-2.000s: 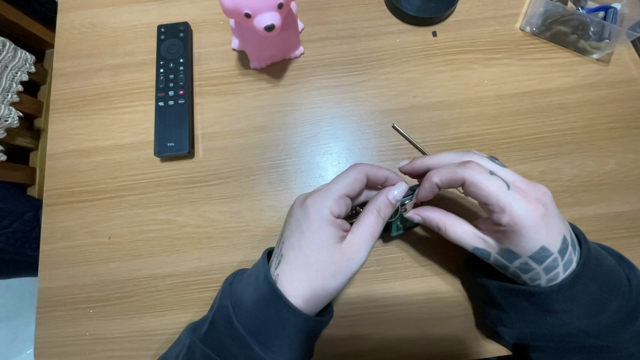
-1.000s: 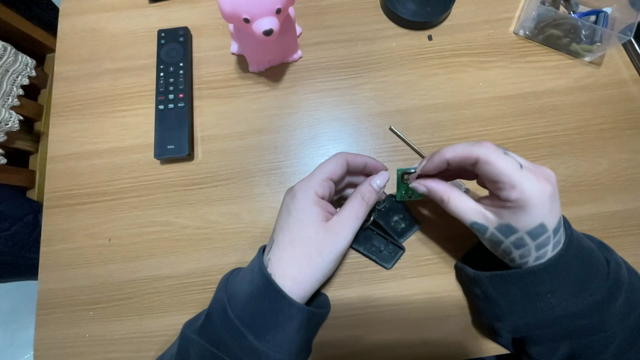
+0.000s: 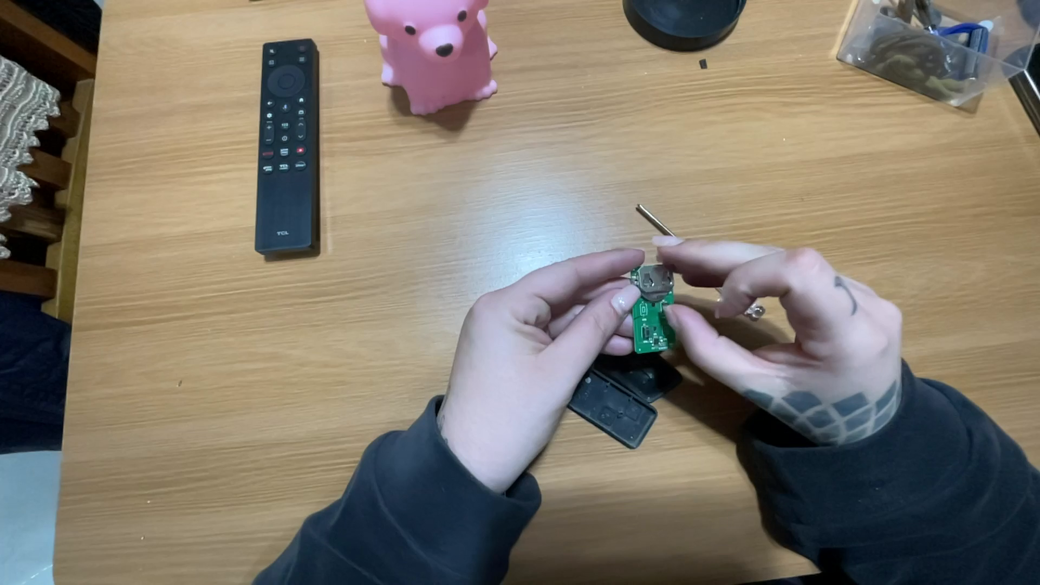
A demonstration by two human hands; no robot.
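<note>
Between the thumb and fingers of my left hand [image 3: 536, 349] is a small green circuit board [image 3: 653, 325] with a metal coin-cell battery holder [image 3: 655, 281] at its upper end. The thumb and index finger of my right hand [image 3: 796, 317] are at the board's right edge; whether they grip it or only touch it is hard to tell. Just below the board, two black plastic case halves lie on the table, the nearer one [image 3: 615, 410] open side up and the other [image 3: 646, 378] partly behind it. A thin metal rod [image 3: 654, 219] lies beyond my right fingers, partly hidden by them.
A black remote control [image 3: 286, 146] lies at the left of the wooden table [image 3: 325, 390]. Towards the back are a pink dog figure [image 3: 439, 57], a round black base [image 3: 685, 20], a small black piece [image 3: 704, 63] and a clear plastic box [image 3: 934, 57] with several items.
The green board, earlier in my right fingers beside my left hand, is now in my left fingers, turned upright. The case halves, earlier touching my left fingers, now lie below them.
</note>
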